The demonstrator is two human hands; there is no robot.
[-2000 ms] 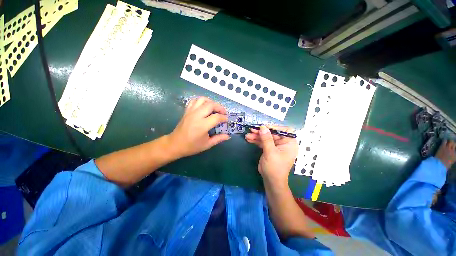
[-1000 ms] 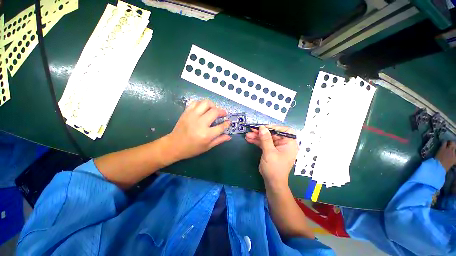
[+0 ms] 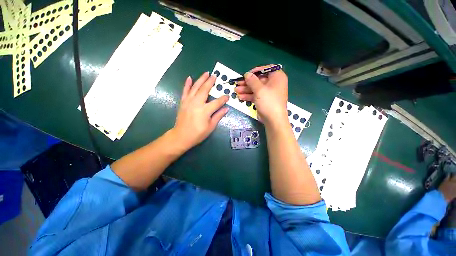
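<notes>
A white strip with two rows of round black pads (image 3: 298,116) lies on the green bench in front of me. My right hand (image 3: 266,95) is over it and holds dark tweezers (image 3: 267,70), their tip at the strip's left part. My left hand (image 3: 196,112) is spread, with fingertips at the strip's left end, and holds nothing visible. The small grey-black rectangular part (image 3: 245,139) with round openings lies on the bench below the strip, touched by neither hand. My right hand and forearm cover part of the strip.
A stack of cream-white sheets (image 3: 131,75) lies at left, another white stack (image 3: 346,155) at right. Yellowish dotted sheets (image 3: 49,37) lie far left, behind a hanging black cable (image 3: 76,60). A metal frame (image 3: 385,67) stands at upper right. Another person's hand (image 3: 447,188) is near black parts (image 3: 434,162).
The grey-black part has left my left hand and lies on the bench. Both hands have moved up to the strip, the right one with the tweezers. The whole view has shifted.
</notes>
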